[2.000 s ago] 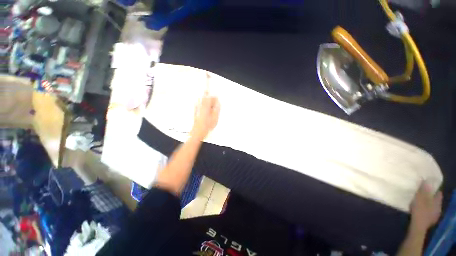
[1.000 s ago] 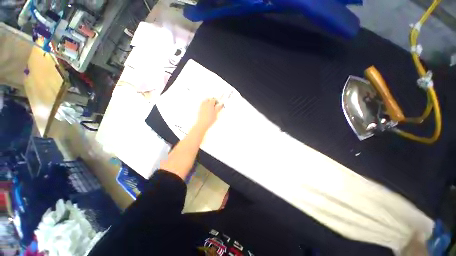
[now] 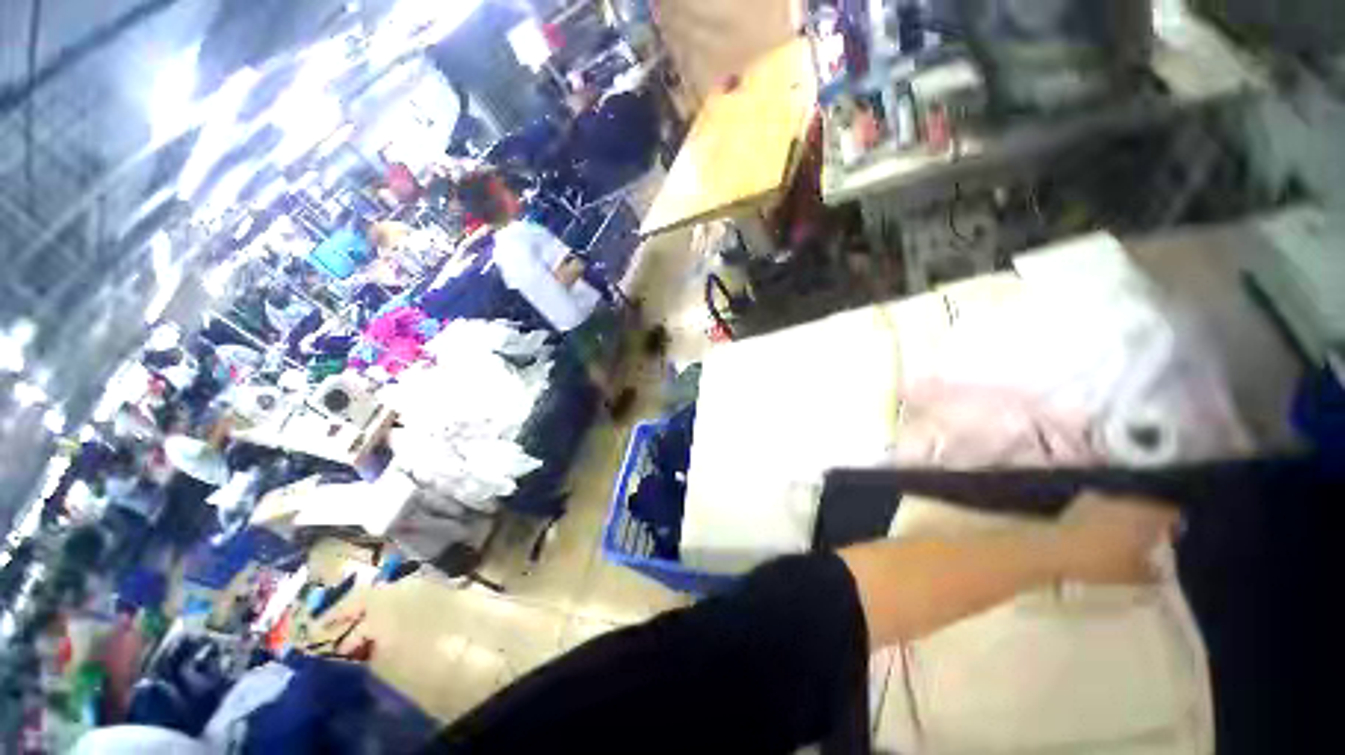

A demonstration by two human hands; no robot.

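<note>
The cream trouser leg lies on the black table cover at the lower right, cut off by the bottom edge. My left hand reaches in from the lower left and rests on the upper part of the cream cloth. Its fingers are blurred, so I cannot tell whether they pinch the cloth. My right hand is not in view. The steam iron is not in view.
A white side board adjoins the table, with pink and white cloth beside it. A blue basket with dark cloth stands below. A person stands in the aisle near heaped white cloth.
The view has swung left and up to the factory floor. The iron, its yellow hose and my right hand have left the picture. My left hand is still on the cream cloth.
</note>
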